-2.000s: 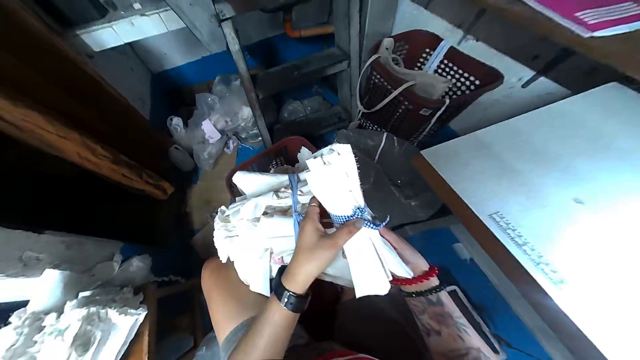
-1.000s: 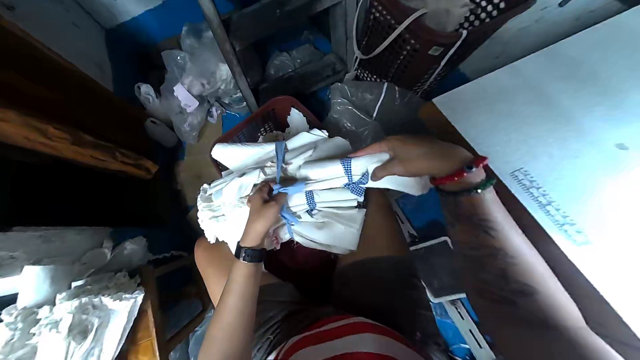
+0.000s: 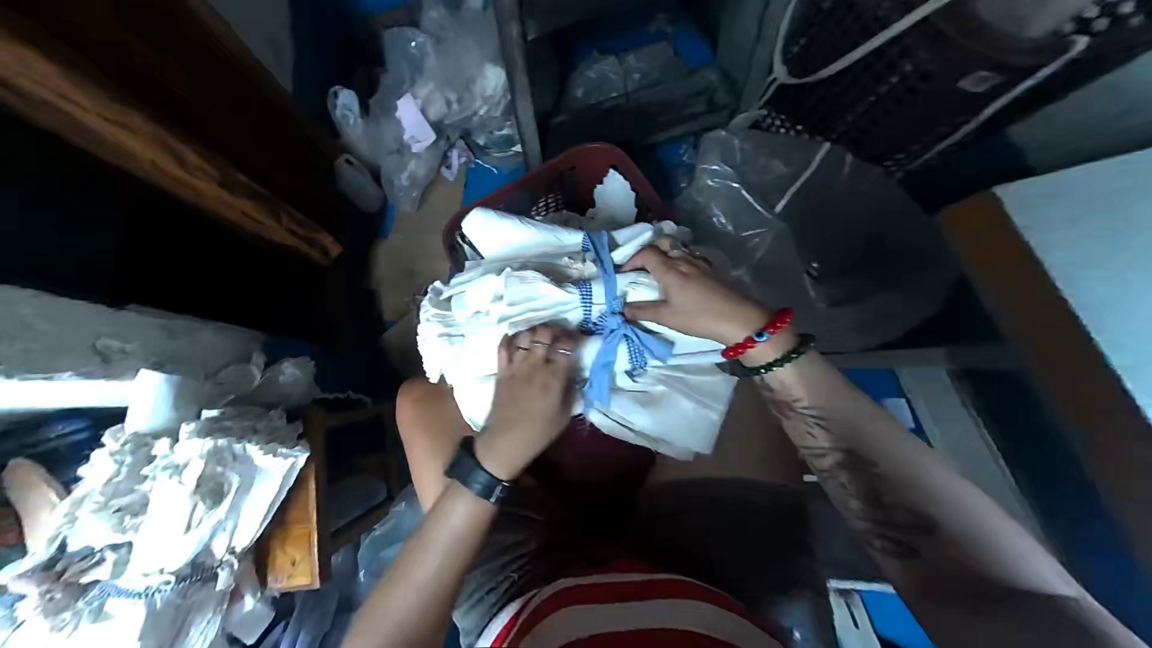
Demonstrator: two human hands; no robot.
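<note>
Several bundles of white cloth (image 3: pixel 504 297) lie over the top of a dark red plastic basket (image 3: pixel 576 166), above my lap. Narrow blue checked strips tie single bundles, and a wider blue fabric tie (image 3: pixel 616 337) runs across them with a knot and loose tails. My left hand (image 3: pixel 535 387), with a black watch at the wrist, rests on the cloth left of the tie; its fingers are blurred. Holding the bundles' upper right side beside the tie is my right hand (image 3: pixel 693 292), with red and green beaded bracelets at the wrist. Its fingertips partly hide the cloth.
More white cloth (image 3: pixel 171 495) is piled at lower left near a wooden edge (image 3: pixel 295 540). Clear plastic bags (image 3: pixel 432 99) lie at upper left. A plastic-covered round object (image 3: pixel 837 234) is right of the basket, below a dark woven basket (image 3: pixel 882 81). A white-topped table (image 3: pixel 1089 243) stands at far right.
The loose bundle my right hand held a second ago now lies with the others. That hand has moved left onto the bundles, and the blue tie now shows a knot across them.
</note>
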